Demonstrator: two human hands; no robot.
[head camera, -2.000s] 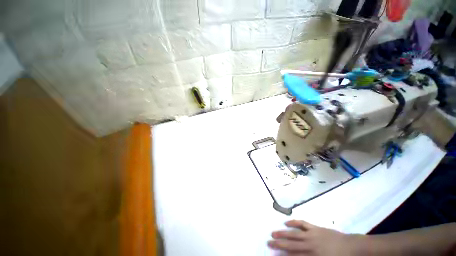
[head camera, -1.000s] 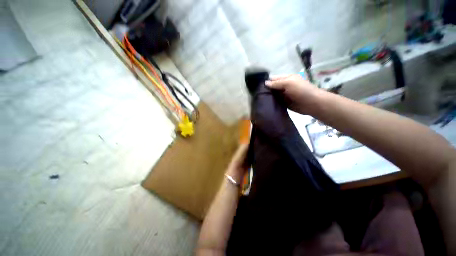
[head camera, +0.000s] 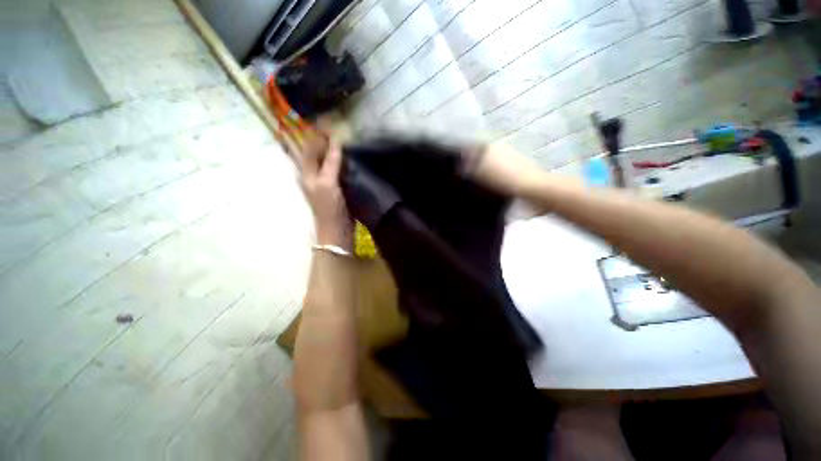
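A dark garment (head camera: 432, 261), black to dark brown, hangs from both hands in the middle of the view and falls towards my lap. My left hand (head camera: 322, 176), with a pale band at the wrist, grips its upper left edge. My right hand (head camera: 493, 169) holds its upper right edge; the fingers are blurred and partly hidden by the cloth. The garment's lower end merges into the dark area at the bottom.
The white sewing table (head camera: 576, 333) and the needle plate (head camera: 653, 293) are at the right, with the machine arm (head camera: 729, 185) partly behind my right forearm. A brown board (head camera: 383, 311) is behind the garment. Orange cables (head camera: 284, 103) and a black object (head camera: 324, 81) are by the brick wall.
Both hands hold the garment higher. My left hand has moved up and left, spreading the cloth wider between the hands. Two seconds ago, one hand lay at the table and no garment was held up.
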